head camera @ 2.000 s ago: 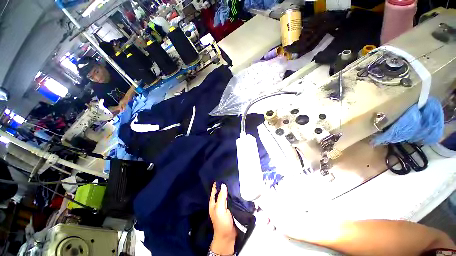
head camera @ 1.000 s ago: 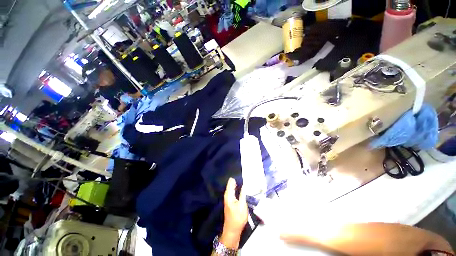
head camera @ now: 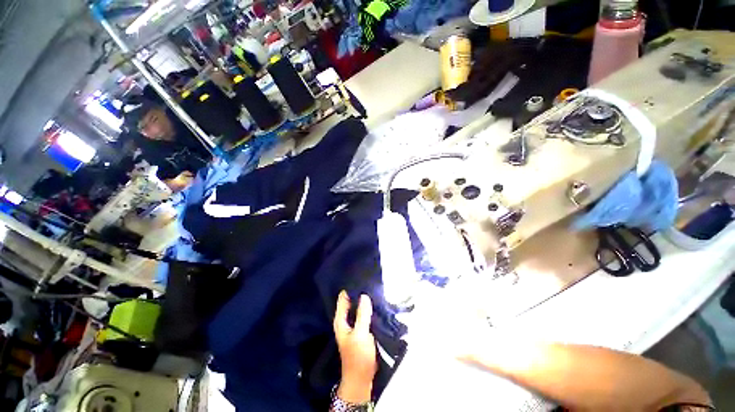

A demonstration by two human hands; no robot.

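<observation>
A large navy garment heap (head camera: 266,282) with thin white strips lies left of the cream sewing machine head (head camera: 516,173). My left hand (head camera: 355,338) rests at the heap's near right edge, thumb and fingers apart, with no visible grip. My right forearm reaches in from the lower right. My right hand (head camera: 463,338) is washed out by glare below the needle area, so its fingers and any hold are hidden. The white lamp (head camera: 396,261) hangs on its bent neck left of the head. Bluish cloth (head camera: 431,269) shows beside the lamp. The needle and presser foot are lost in glare.
Black scissors (head camera: 627,249) and a light blue bundle (head camera: 633,197) are right of the head. Clear plastic (head camera: 395,149), a yellow can (head camera: 455,63) and a pink bottle (head camera: 616,48) stand or lie behind. Black thread cones (head camera: 256,103) and a person (head camera: 165,137) are at back left.
The view has shifted, so the machine sits further left in the picture. My left hand shifts left in the picture, with its fingers more visibly apart. White material shows more widely near my right forearm.
</observation>
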